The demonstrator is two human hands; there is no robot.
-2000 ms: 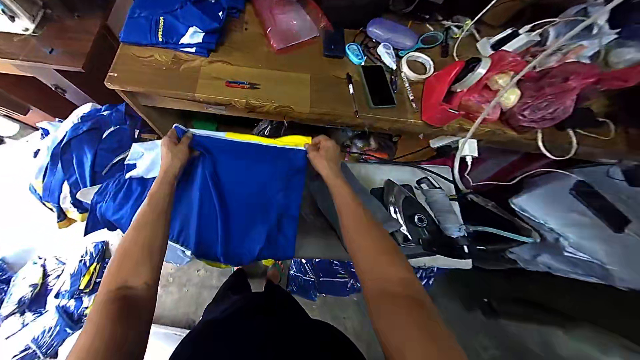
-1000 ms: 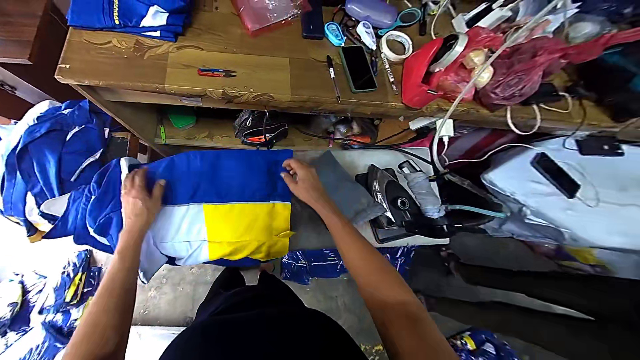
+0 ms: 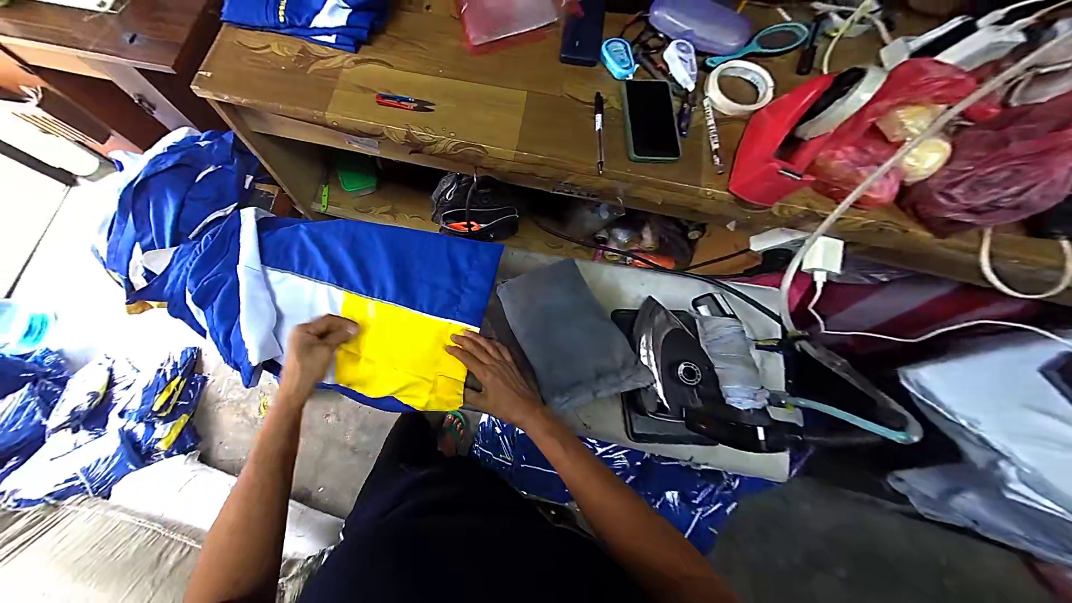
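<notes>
A blue, white and yellow garment [image 3: 377,260] lies spread at the near side of the wooden desk, its yellow panel facing up. My left hand [image 3: 316,352] has its fingers closed at the left edge of the yellow panel; it seems to pinch the fabric. My right hand [image 3: 494,373] rests with fingers spread on the panel's right edge, thumb lower down. Right of the garment lies a grey cloth pad [image 3: 574,335]. Beyond it a steam iron [image 3: 691,368] with a cloth-wrapped part sits on a dark rest.
The desk [image 3: 427,75] holds thread snips [image 3: 404,103], a pen [image 3: 599,134], a phone [image 3: 651,121], a tape roll [image 3: 740,87] and a red tape dispenser [image 3: 779,138]. A hose and cables run behind the iron. Blue garments [image 3: 184,201] are heaped at left, and plastic-wrapped ones [image 3: 92,419] lie below.
The garment, held up by both hands two seconds ago, now lies down with its white and yellow panels showing. Since one second ago, my left hand has moved right, onto the yellow panel's edge.
</notes>
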